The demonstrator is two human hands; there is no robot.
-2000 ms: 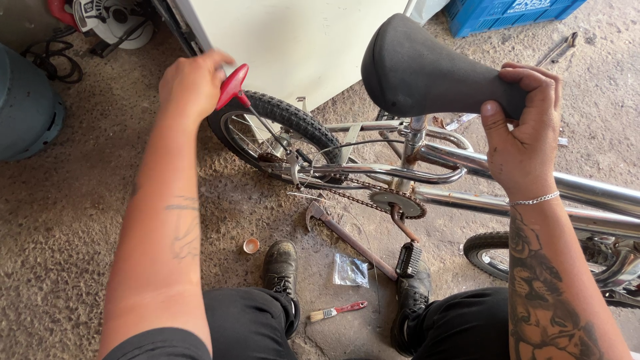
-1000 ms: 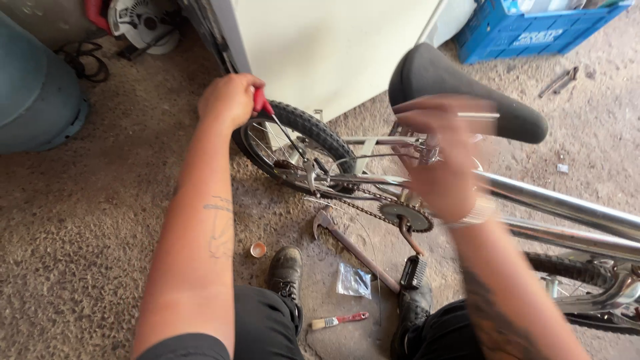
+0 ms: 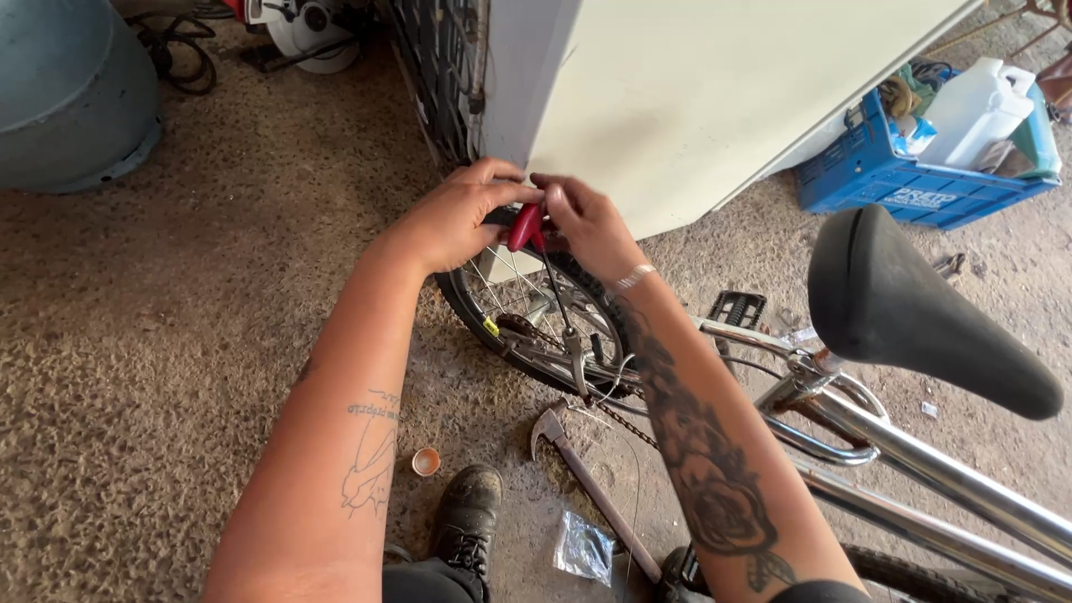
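Note:
Both hands meet at a red-handled tool point(image 3: 525, 228) with a thin metal shaft, above the rear wheel of a chrome bicycle. My left hand point(image 3: 461, 213) has its fingers on the handle from the left. From the right, my right hand point(image 3: 582, 222) has thumb and fingers around the same handle. The shaft runs down to a brake caliper arm point(image 3: 576, 360) beside the knobby rear tire point(image 3: 494, 339). The black saddle point(image 3: 913, 314) stands at the right, above the chrome frame tubes point(image 3: 930, 473). The far fingers of both hands are partly hidden.
A claw hammer point(image 3: 595, 494), a clear plastic packet point(image 3: 584, 548) and an orange cap point(image 3: 425, 461) lie on the rough floor near my boots. Behind the wheel stands a cream panel point(image 3: 670, 100). A blue crate point(image 3: 913, 197) is at the upper right, a grey metal cylinder point(image 3: 71, 100) at the upper left.
My right hand has left the saddle, which it held two seconds ago, and has come over to the red handle beside my left hand. The view has shifted to the left and nearer.

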